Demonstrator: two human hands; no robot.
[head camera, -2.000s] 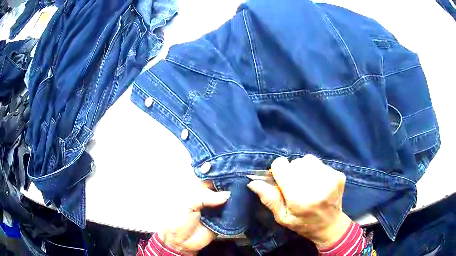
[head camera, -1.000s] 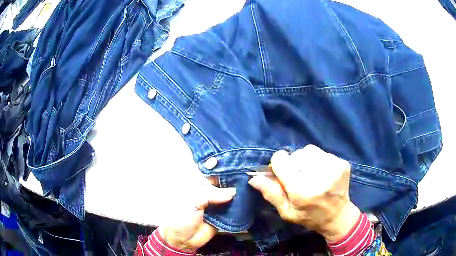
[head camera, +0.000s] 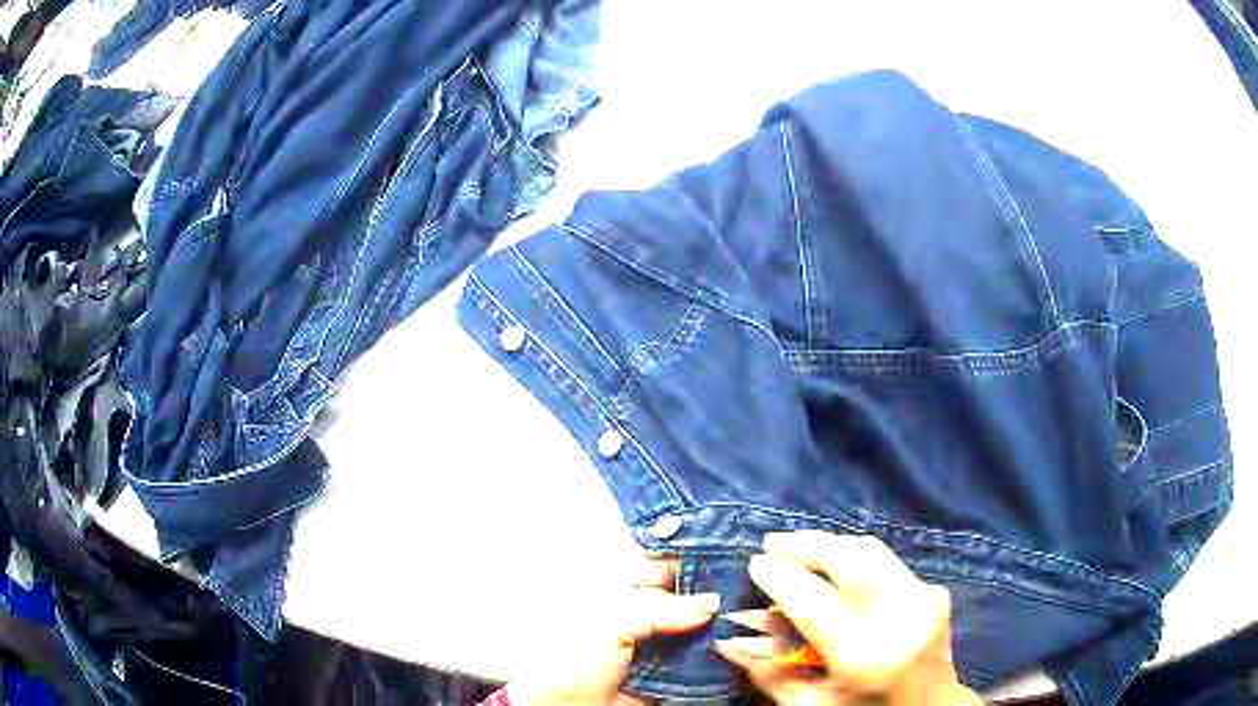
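Note:
A dark blue denim jacket (head camera: 952, 441) with pale stitching lies outside up on the white table, its front placket with round metal buttons (head camera: 610, 443) on the left side. My left hand (head camera: 607, 628) pinches the jacket's collar (head camera: 701, 662) near the lowest visible button, thumb on top. My right hand (head camera: 862, 628) holds thread snips (head camera: 745, 625), silver blades pointing left over the collar just right of my left thumb. The orange handle is mostly hidden by my fingers. No loose thread can be made out.
Another blue denim garment (head camera: 317, 235) lies heaped on the table (head camera: 428, 510) at the left. Near-black cloth pieces (head camera: 62, 345) are piled beyond it at the far left. More dark denim hangs below the table's curved front edge.
The view has shifted, so the garments appear lower and further right. The snips have moved from the seam beside the lowest button down onto the collar. Both hands keep their holds.

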